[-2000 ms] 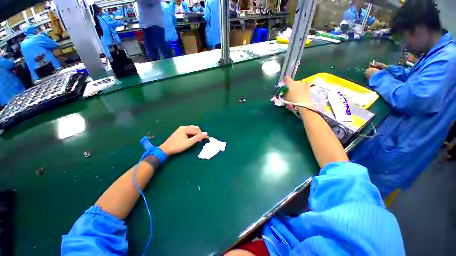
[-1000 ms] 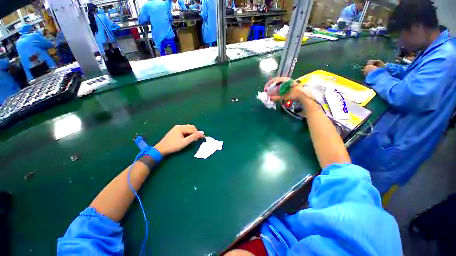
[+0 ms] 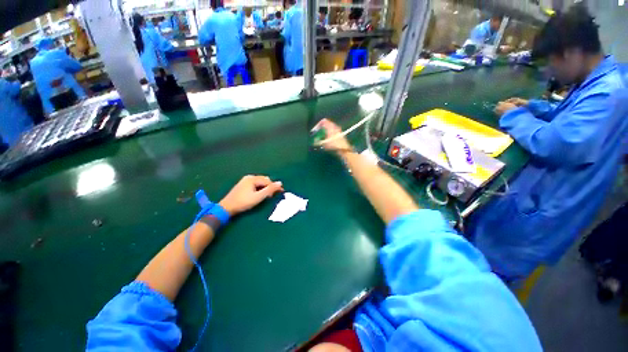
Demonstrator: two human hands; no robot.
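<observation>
My left hand [image 3: 249, 194] rests on the green mat, thumb and forefinger closed on a small dark part [image 3: 281, 190], largely hidden by the fingertips. A flat, angular piece of white paper [image 3: 288, 207] lies just right of these fingertips. A blue strap [image 3: 213, 211] with a thin blue cord is on my left wrist. My right hand [image 3: 335, 137] is above the far part of the mat, farther out than my left hand, closed around the dispensing syringe [image 3: 319, 135]. Only its green end and a pale bit show. A pale hose [image 3: 358, 125] runs from it to the right.
The grey controller [image 3: 421, 152] with a red-lit switch stands right, a white tube [image 3: 457, 152] on top and a yellow tray [image 3: 465, 128] behind. A metal post [image 3: 401, 79] stands beyond. Black trays [image 3: 58, 137] lie far left. A person in a blue smock works at right.
My right hand has moved left from the controller, over the mat, with the syringe, uncovering the controller's front. The crumpled white tissue no longer shows at that hand. My left hand has barely moved.
</observation>
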